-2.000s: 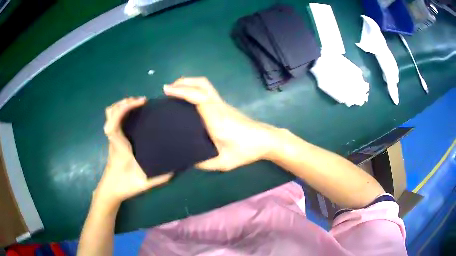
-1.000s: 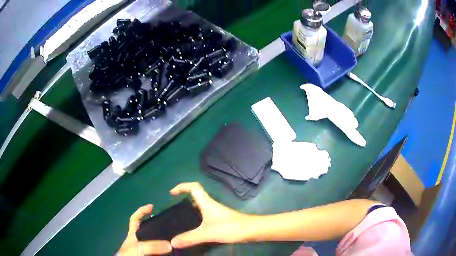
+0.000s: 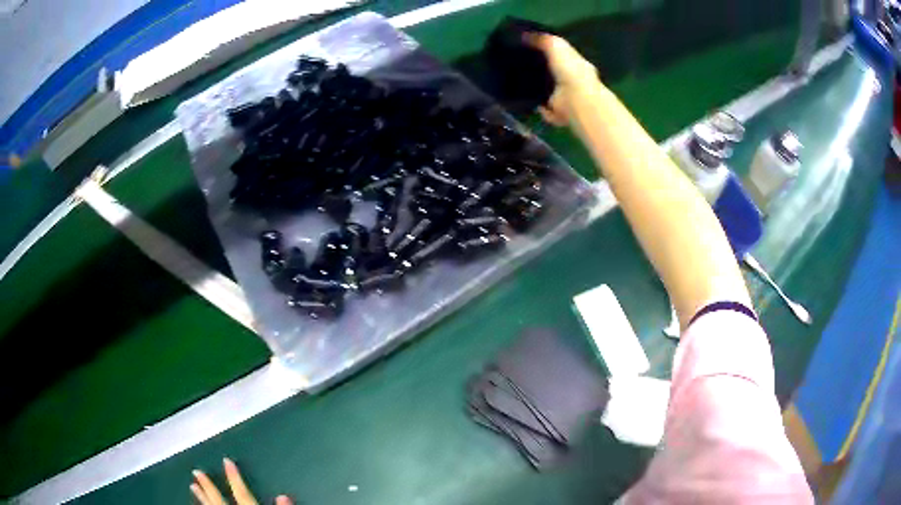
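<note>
My right hand is at the top, past the far corner of the parts tray, and holds a stack of black sheets. The hand is seen from behind and the stack is blurred. My left hand is at the bottom edge, cut off; its spread fingertips show over the green bench top, with nothing seen in them. A pile of black sheets lies on the bench, left of a white strip and a crumpled white cloth partly hidden by my right sleeve.
A plastic-lined grey tray holds heaped shiny black cylindrical parts. A blue bin with a bottle, another bottle and a white swab are at right. A metal rail edges the bench.
My hands have parted. My right hand has carried the black stack up and away past the tray; my left hand has let go and stays low. The view has shifted.
</note>
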